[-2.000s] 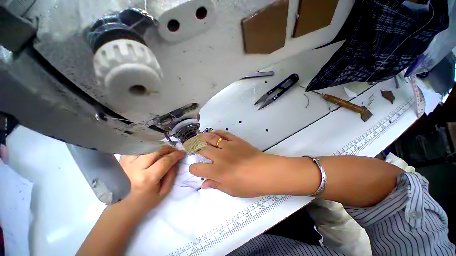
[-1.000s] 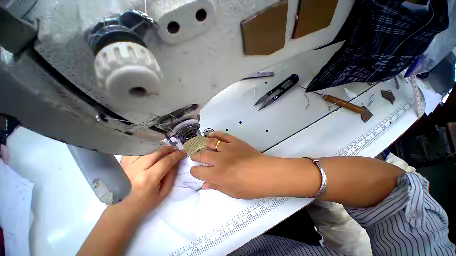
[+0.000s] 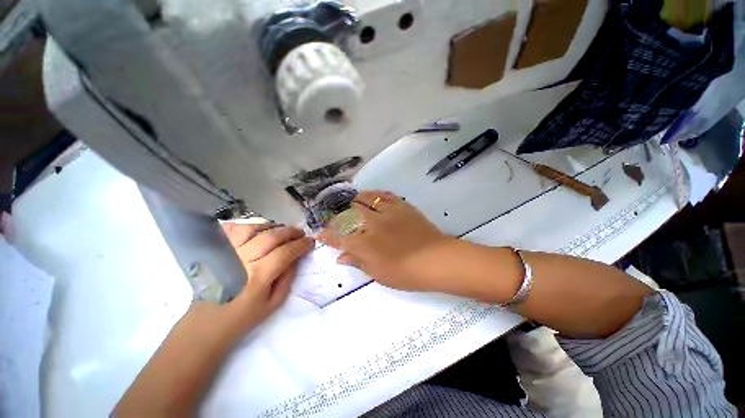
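The white fabric piece [image 3: 317, 277] lies flat on the white table under both hands, its lower corner showing below them. My left hand [image 3: 265, 255] lies on its left part with fingers flat and close together near the needle area. My right hand [image 3: 392, 241], with a ring and a bracelet, is spread over its right side, fingertips by the presser foot area [image 3: 333, 200]. A small tan block [image 3: 349, 221] shows by the right fingers. The off-white sewing machine head [image 3: 220, 90] rises over the hands. The needle tip is hidden.
Right of the needle lie black thread snips [image 3: 464, 153], a thin grey strip [image 3: 438, 127] and a wooden-handled tool [image 3: 569, 184]. A dark blue checked cloth [image 3: 629, 82] hangs at the upper right. The ruler scale [image 3: 384, 356] runs along the front edge. White pieces [image 3: 23, 326] lie far left.
The view has shifted, so the machine head appears further right. The fabric's lower corner now shows between the hands, and my right hand sits closer over the foot area.
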